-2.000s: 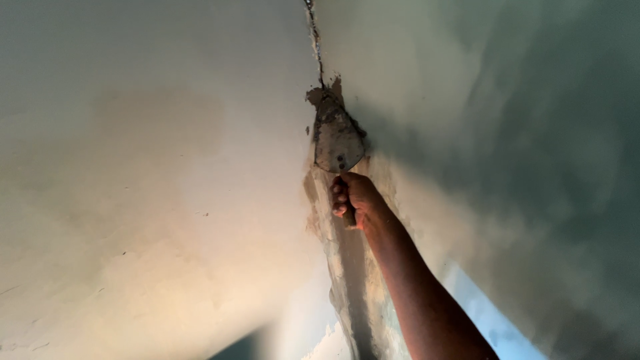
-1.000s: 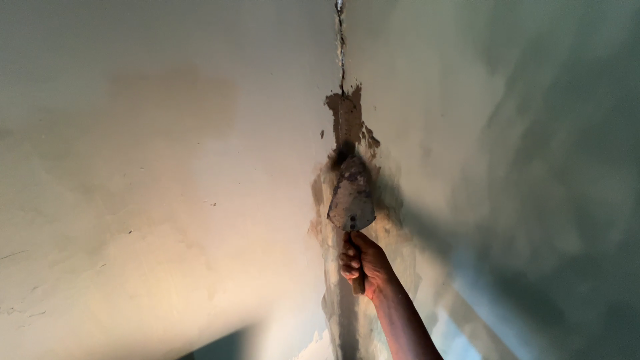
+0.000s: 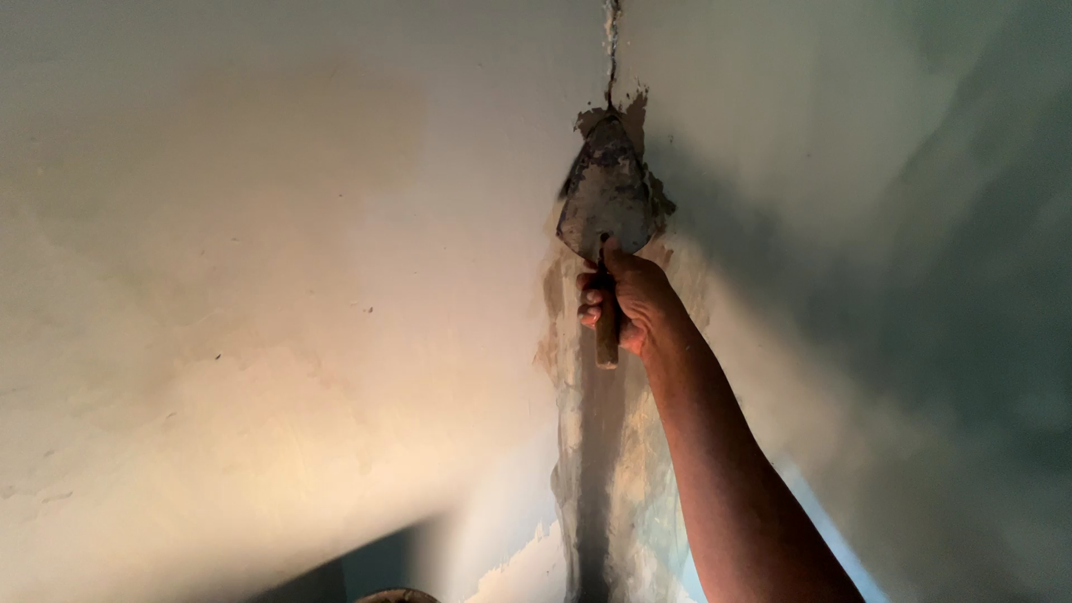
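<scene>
My right hand (image 3: 628, 297) is closed round the wooden handle of a pointing trowel (image 3: 609, 197), thumb at the base of the blade. The blade points upward and lies over the wall corner, on a dark patch of wet mortar (image 3: 636, 121) that shows round its tip and right edge. Above the tip runs a narrow open crack (image 3: 612, 50) along the corner. Below my hand a smoothed strip of mortar (image 3: 599, 435) goes down the corner. My left hand is not in view.
Stained, pale walls (image 3: 276, 276) meet at the corner, the right one partly in shadow. The rim of a round container (image 3: 398, 595) shows at the bottom edge. Flaked paint (image 3: 528, 565) lies low beside the mortar strip.
Between one second ago and now, the trowel in my right hand has moved up the corner, and its blade covers much of the mortar patch that was bare then.
</scene>
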